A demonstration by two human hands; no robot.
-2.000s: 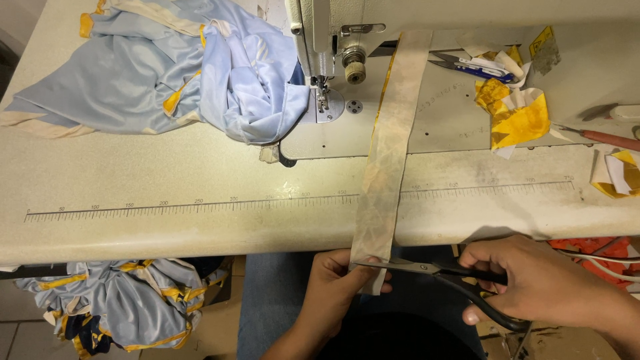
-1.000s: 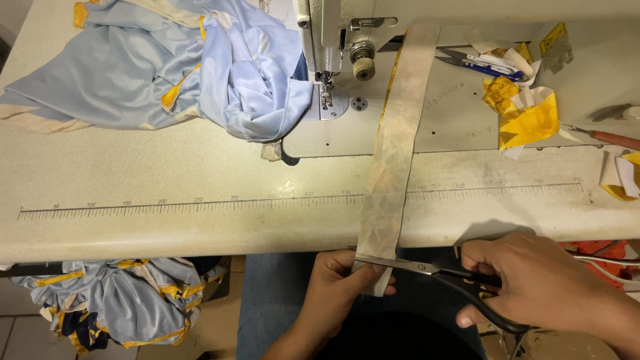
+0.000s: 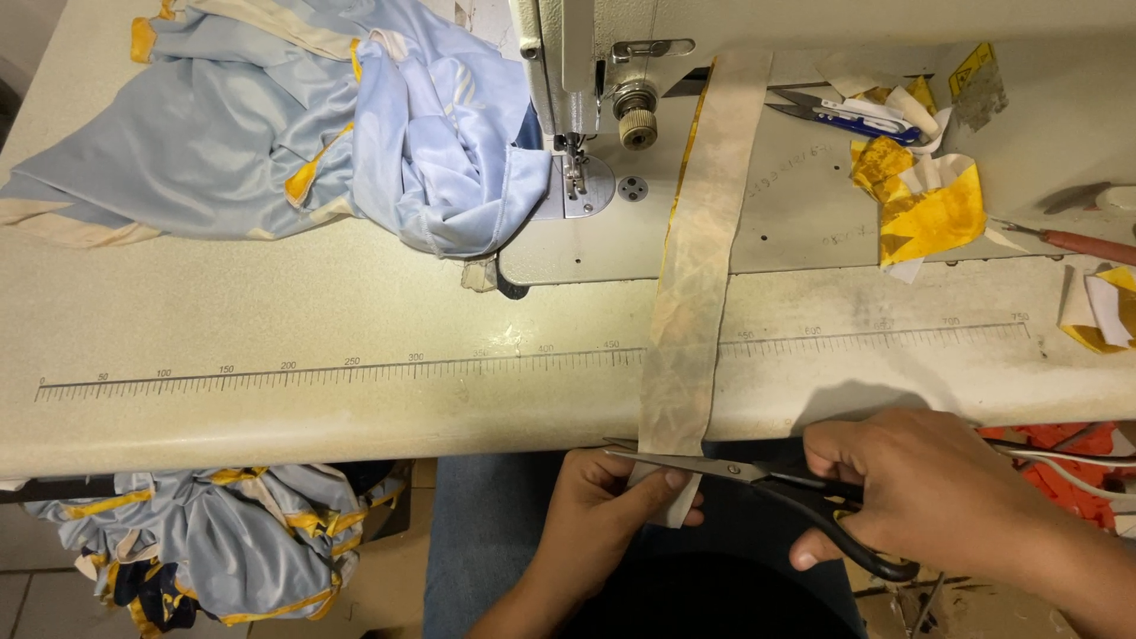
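A long cream fabric strip with a yellow edge lies across the sewing table and hangs over its front edge. My left hand pinches the strip's lower end between thumb and fingers. Black-handled scissors are in my right hand, their blades parted around the strip just above my left thumb. Left of the strip stands the sewing machine's needle and presser foot, with a light blue satin garment trimmed in yellow bunched beside it.
Blue thread snips, yellow and white fabric scraps and a red-handled seam ripper lie at the right. A printed ruler scale runs along the table. More blue and yellow garments are heaped below its left front edge.
The scissor blades have parted wider around the strip. My left hand keeps its pinch on the lower end, and the garments lie as before.
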